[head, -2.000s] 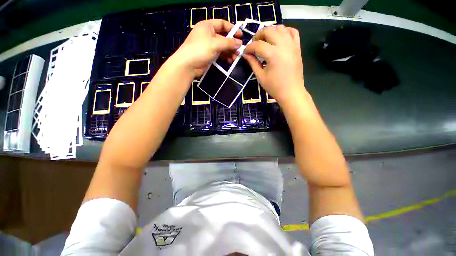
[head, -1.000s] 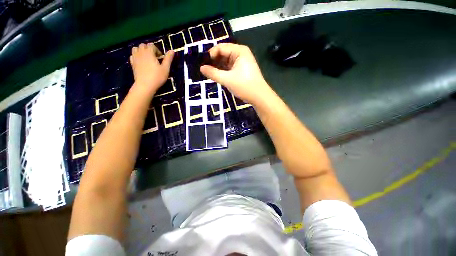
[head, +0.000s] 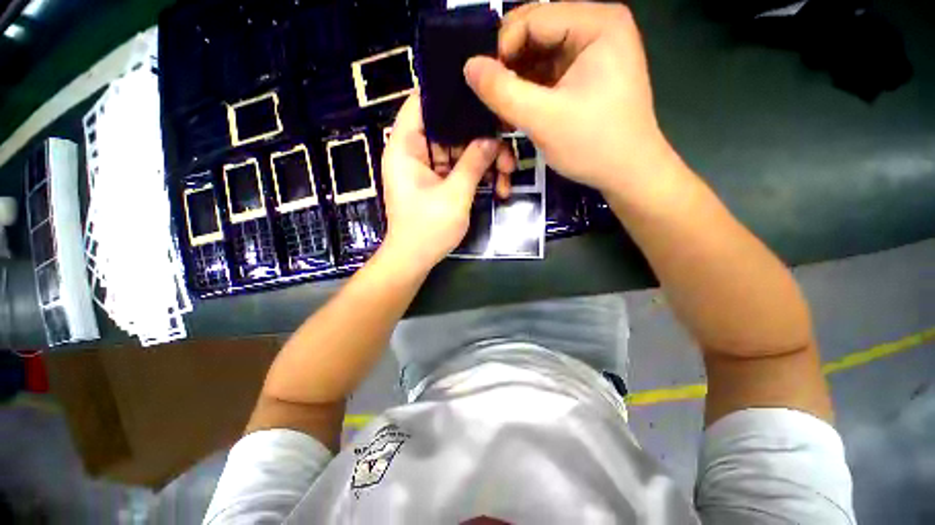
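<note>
A dark rectangular piece point(head: 456, 77) is held up in front of me between both hands; whether it is one part or a housing with a film on it I cannot tell. My left hand point(head: 441, 185) grips its lower end with thumb and fingers. My right hand point(head: 574, 87) pinches its upper right edge. A white-edged sticker sheet point(head: 521, 213) lies below across the tray, partly hidden by my hands. The black blister tray point(head: 308, 46) holds housings with cream-gold window frames point(head: 351, 167).
A white lattice pile of backing sheets point(head: 131, 205) lies left of the tray, with a stack of dark-celled sheets point(head: 62, 241) beyond it. Black scraps point(head: 861, 51) lie on the bench at upper right. A cardboard box point(head: 154, 405) is below left.
The sticker sheet went from both hands to lying on the tray. My left hand, apart from my right a second ago, now holds the dark piece together with it.
</note>
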